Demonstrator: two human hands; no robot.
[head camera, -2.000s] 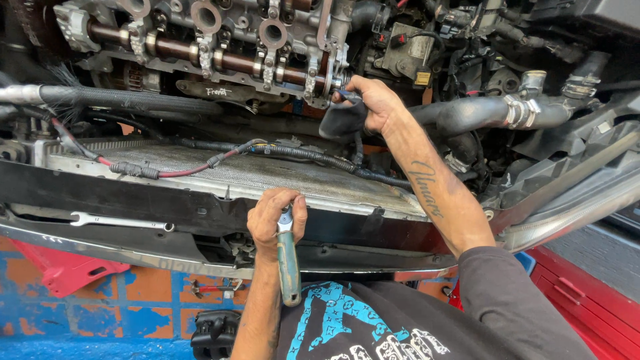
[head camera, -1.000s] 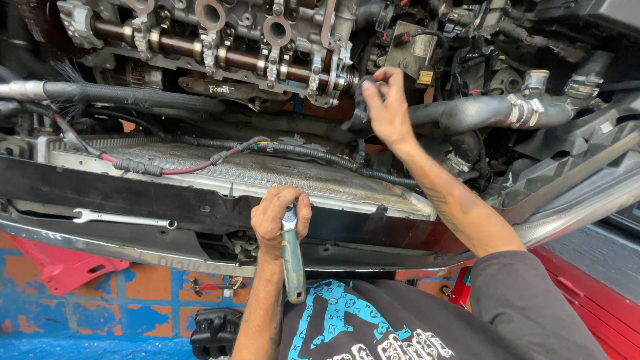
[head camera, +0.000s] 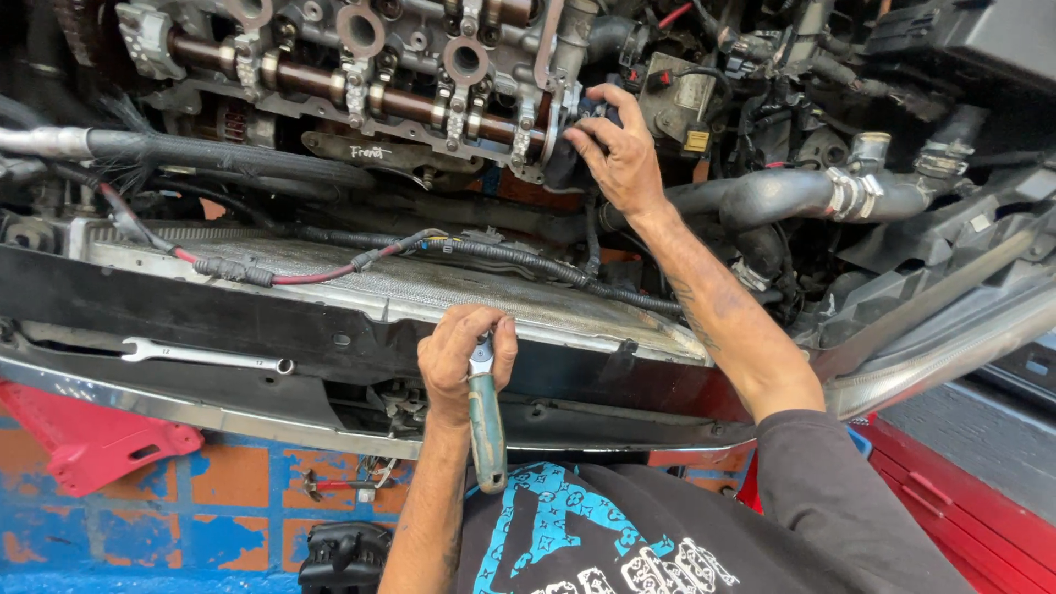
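Note:
My left hand (head camera: 466, 359) is closed around the head of a ratchet wrench (head camera: 487, 421) with a worn green handle, over the black front panel. The handle points down toward my shirt. My right hand (head camera: 619, 153) reaches to the right end of the cylinder head (head camera: 412, 74), its fingers bent at the end of the exposed camshaft (head camera: 404, 107). A dark piece (head camera: 563, 165), perhaps rubber or cloth, hangs just below those fingers. Whether the fingers grip anything there is unclear. A combination wrench (head camera: 210, 356) lies on the front panel, left of my left hand.
The radiator (head camera: 396, 280) runs across the middle, with a wiring harness (head camera: 528, 260) above it. A metal pipe with a hose clamp (head camera: 854, 195) is at right. A red panel (head camera: 107, 437) juts out at lower left, and a black part (head camera: 342, 553) sits on the tiled floor.
My right hand moved off the camshaft end with a dark piece, and is now back beside that end with its fingers bent. My left hand keeps its hold on the ratchet wrench.

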